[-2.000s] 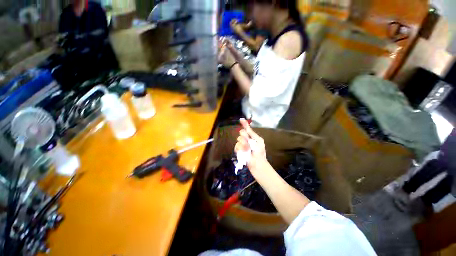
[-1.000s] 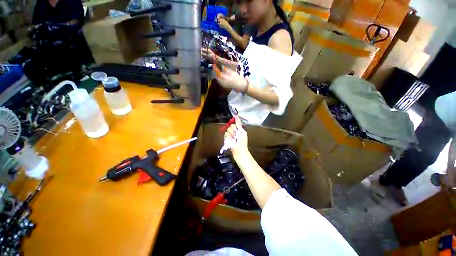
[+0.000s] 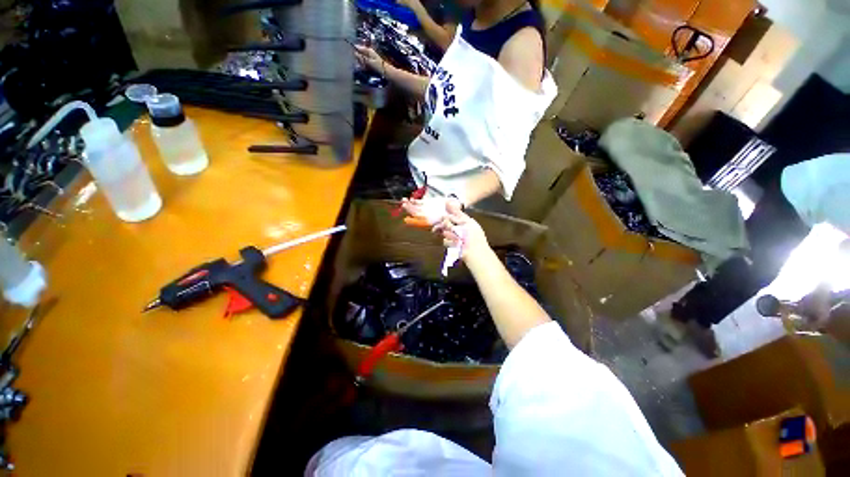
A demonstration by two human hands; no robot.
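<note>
My right hand (image 3: 463, 233) reaches out over the carton, with a small white piece of cloth or paper (image 3: 452, 254) hanging from its fingers. It meets or overlaps another person's outstretched hand (image 3: 427, 207). Small red and orange items (image 3: 418, 222) show at the two hands; their exact shape and which hand holds them are unclear. My left hand is out of view.
An orange bench (image 3: 219, 359) at left carries a hot glue gun (image 3: 224, 284) and wash bottles (image 3: 121, 172). A carton (image 3: 438, 377) of black parts stands beside it, with a red-handled screwdriver (image 3: 380, 354). A worker in white (image 3: 471, 121) is ahead; more cartons stand right.
The other person's hand has come down to meet my right hand. The red item formerly at my fingertips is now between the hands. The view has shifted, moving the bench items left.
</note>
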